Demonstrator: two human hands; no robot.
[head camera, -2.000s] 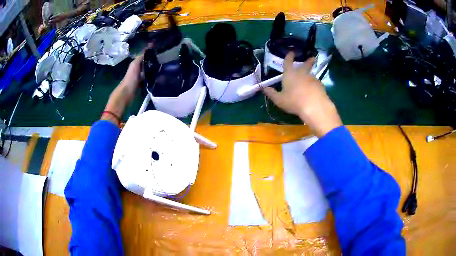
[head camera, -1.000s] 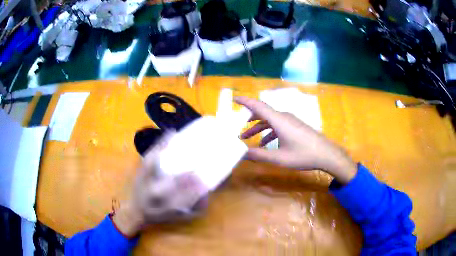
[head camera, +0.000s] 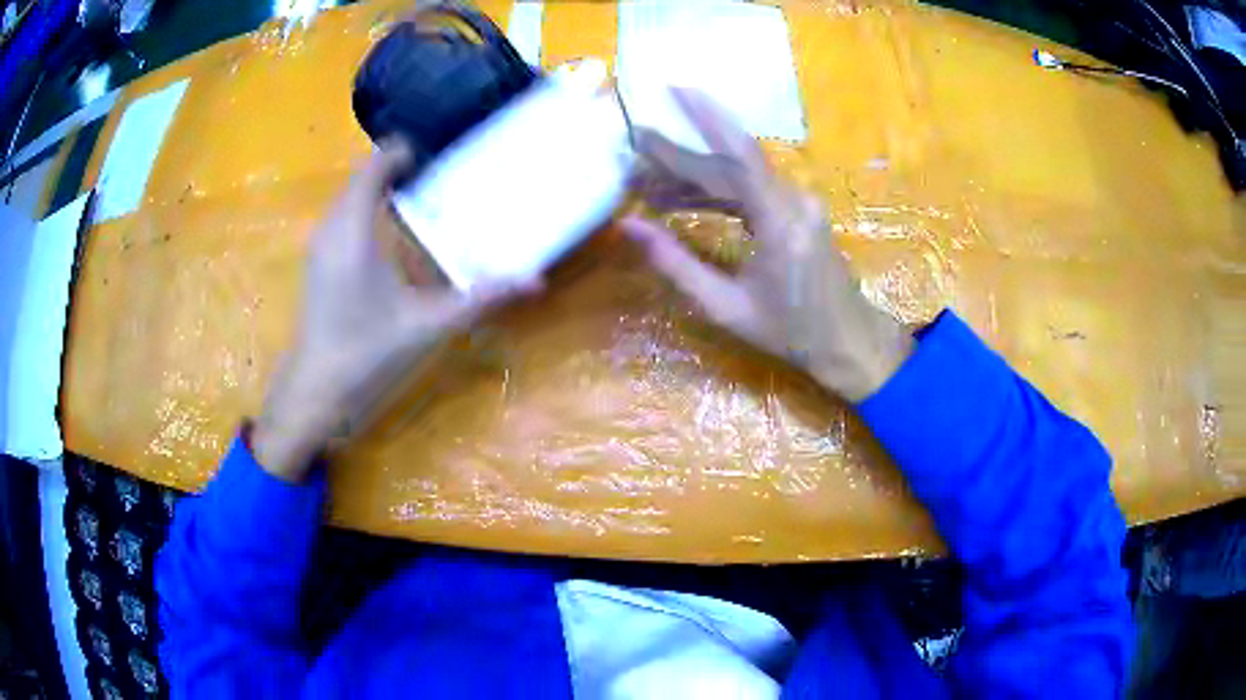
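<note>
A white camera housing (head camera: 519, 185) with a black rounded part (head camera: 435, 85) at its upper left is held over the orange bench (head camera: 656, 451), left of centre. The housing is blurred and overexposed, so its details are hidden. My left hand (head camera: 358, 294) grips its left and lower side, thumb along the lower edge. My right hand (head camera: 765, 253) is at its right, fingers apart and blurred; I see no clear contact with the housing.
Pale patches (head camera: 717, 69) lie on the bench at the top and a white sheet (head camera: 141, 146) at upper left. A thin cable with a white plug (head camera: 1045, 59) lies at upper right. A black tray (head camera: 116, 561) with pockets is at lower left.
The view has tilted down, so the green surface and its row of units have mostly left the picture. My left hand holds the housing, which has turned; my right hand stays beside it.
</note>
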